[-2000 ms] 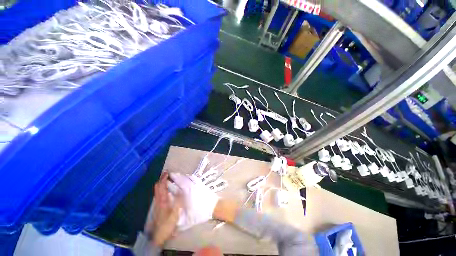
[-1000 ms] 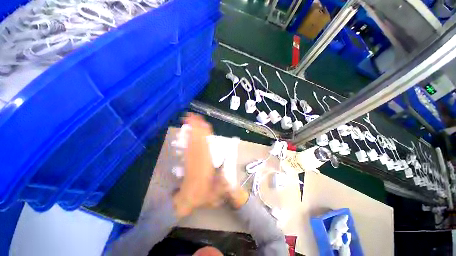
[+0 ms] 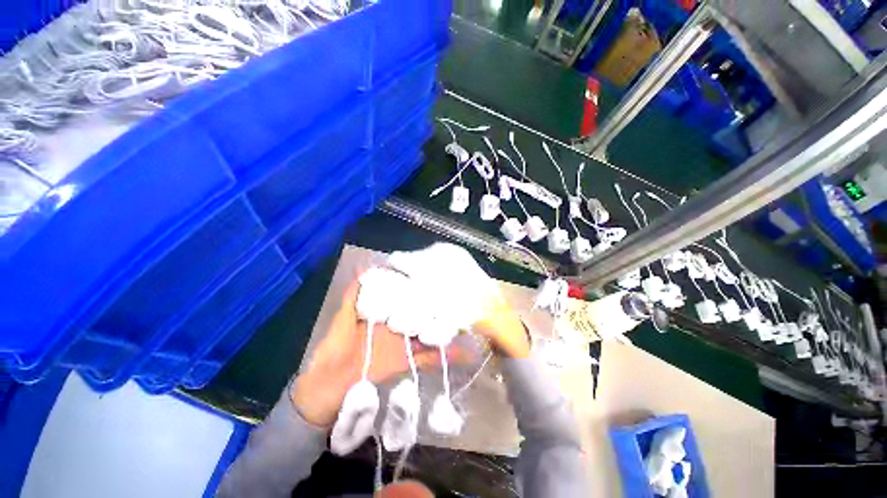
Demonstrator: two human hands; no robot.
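Note:
My left hand [image 3: 336, 355] is bare and holds several white power adapters [image 3: 385, 297] in a row above the mat. My right hand [image 3: 457, 287] wears a glaring white glove with bare skin toward the wrist, and lies over the adapters from the right. Its fingers blend into the white, so its grip cannot be told. Coiled white cords [image 3: 401, 413] hang from the adapters toward me. The beige cardboard mat [image 3: 671, 389] lies beneath.
Stacked blue crates [image 3: 195, 204] stand at left, the top one full of white cords. A yellowish bottle [image 3: 608, 316] lies on the mat's far edge. A small blue bin [image 3: 630, 452] is at lower right. The green conveyor [image 3: 506, 97] with adapters runs beyond a metal post [image 3: 720, 229].
The adapters have come up off the mat, and their coiled cords now hang below my hands. My gloved hand has moved over them. The view has shifted slightly.

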